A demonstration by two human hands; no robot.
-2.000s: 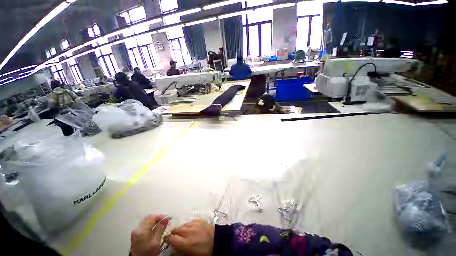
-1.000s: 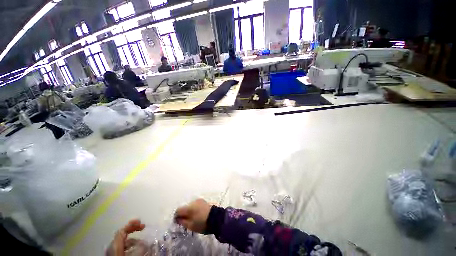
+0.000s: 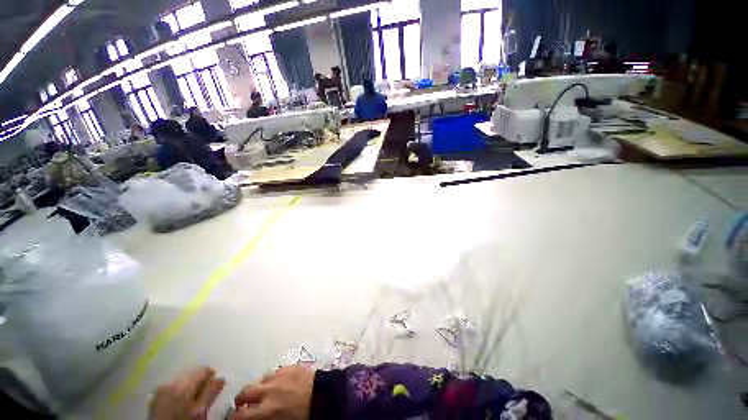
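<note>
My left hand (image 3: 184,394) and my right hand (image 3: 275,394) are close together at the bottom edge, fingers curled and partly cut off. A small pale, shiny thing shows between them, too blurred to name; I cannot tell which hand grips it. Small silver metal buckles lie just beyond my hands and right sleeve: one triangular buckle (image 3: 302,354), one beside it (image 3: 343,353), one further right (image 3: 400,321) and another (image 3: 453,330). Some seem to have clear film around them, but the glare makes this unclear.
A large white printed plastic bag (image 3: 78,316) stands at left, with another bulky bag (image 3: 182,197) beyond it. A clear bag of wrapped hardware (image 3: 668,326) is at right. Thin snips or a metal tool (image 3: 586,405) lie at the bottom right. A yellow tape line (image 3: 209,289) crosses the table.
One second ago my hands were apart over a clear bag of pieces at the bottom edge; now they are close together and that bag is out of sight. More buckles show near my right hand.
</note>
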